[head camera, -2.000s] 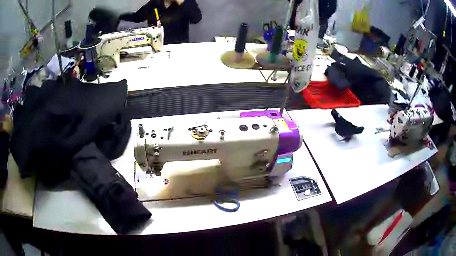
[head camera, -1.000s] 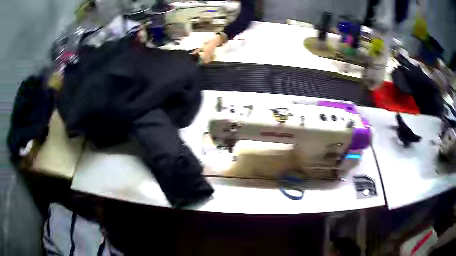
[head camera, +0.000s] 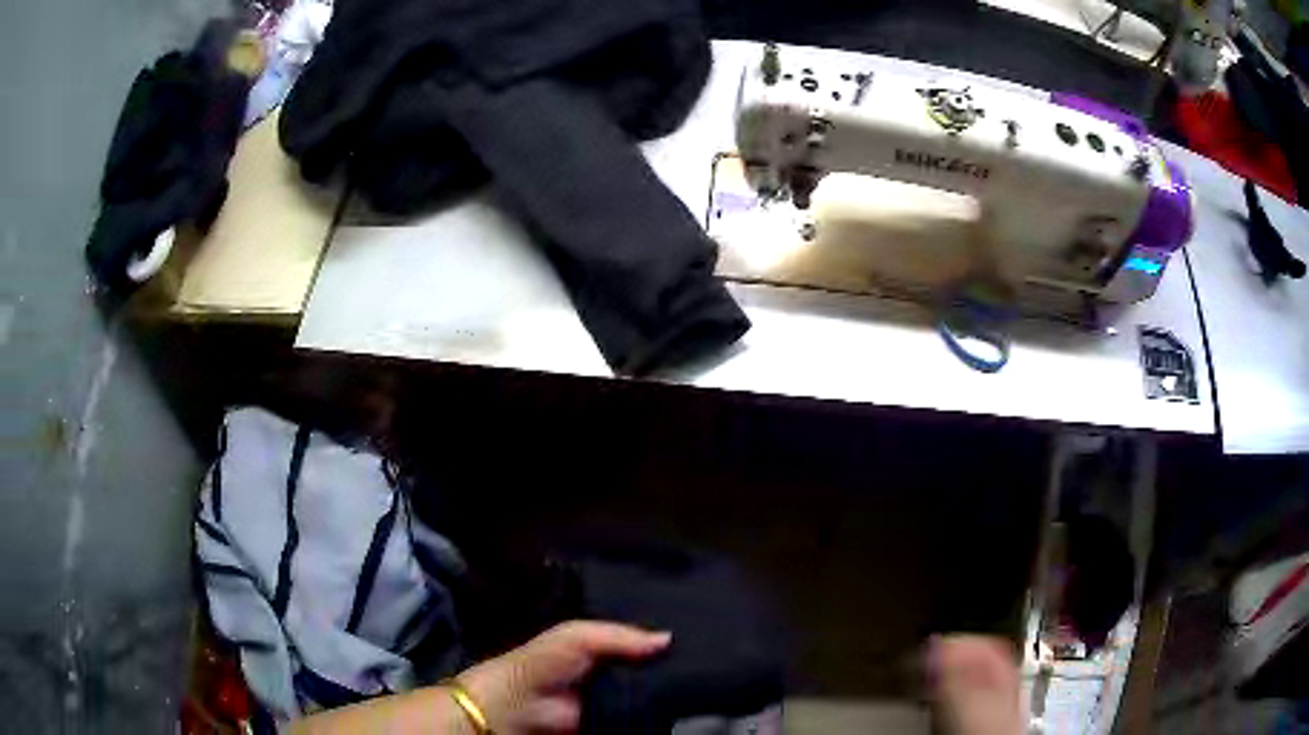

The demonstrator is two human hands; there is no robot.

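Observation:
A black garment piece (head camera: 682, 618) is low in front of me, below the table edge. My left hand (head camera: 553, 675), with a yellow bangle at the wrist, holds its left side with the thumb on top. My right hand (head camera: 976, 682) is blurred and cut off by the bottom edge, to the right of the cloth and apart from it; its fingers cannot be made out. A large black garment pile (head camera: 416, 86) lies on the table, with one sleeve or leg (head camera: 603, 216) reaching toward the front edge.
The white sewing machine (head camera: 933, 165) stands on the white table (head camera: 474, 323), with blue-handled snips (head camera: 976, 338) at its base. White-and-black cloth (head camera: 323, 546) is heaped low at left. A smaller black bundle (head camera: 158, 158) lies on the wooden board (head camera: 251, 251). A narrow pale tray (head camera: 1070, 689) is under the table.
The view has swung down and left. Both hands and the held black piece have come into view at the bottom. More of the patterned heap shows, and the other person's hand is out of view.

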